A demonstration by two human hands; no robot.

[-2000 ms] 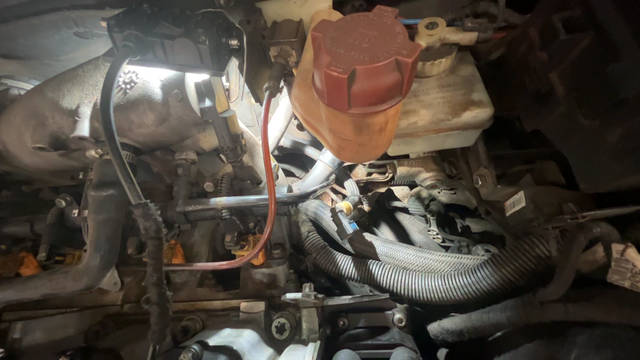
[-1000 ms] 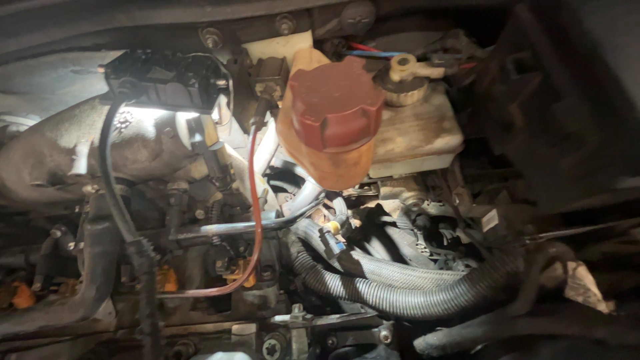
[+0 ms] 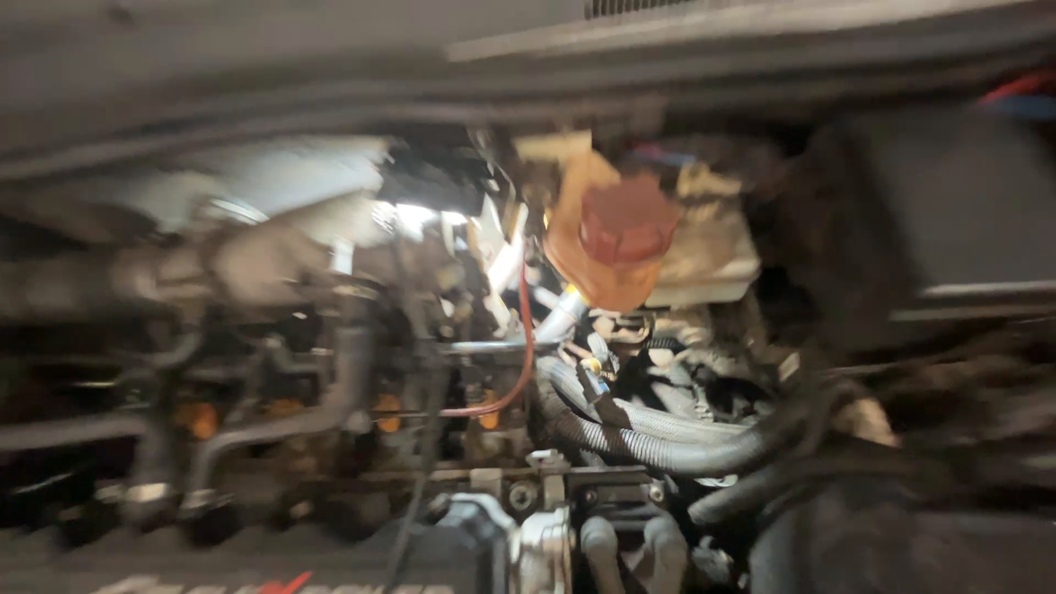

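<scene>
Neither my left hand nor my right hand shows in the head view. Before me lies a vehicle's engine bay, blurred in places. A dark red screw cap (image 3: pixel 629 219) sits on an orange-stained plastic reservoir (image 3: pixel 623 285). Beside it on the right is a yellowed plastic reservoir (image 3: pixel 714 260). A thin red hose (image 3: pixel 528 330) curves down to the left of the cap. Grey corrugated conduit (image 3: pixel 660 445) runs below the reservoirs. A black lamp-like unit (image 3: pixel 437 177) with bright light under it stands left of the cap.
A large pipe (image 3: pixel 256 260) crosses the left side. A black cable (image 3: pixel 421 462) hangs down over the engine. The dark engine cover (image 3: pixel 206 569) lies along the lower left edge. A dark box-shaped part (image 3: pixel 973 190) stands at the right, and a body panel (image 3: pixel 289 66) spans the top.
The view has drawn back, now showing more of the bay, including the engine cover and upper panel. No hand appears in any frame.
</scene>
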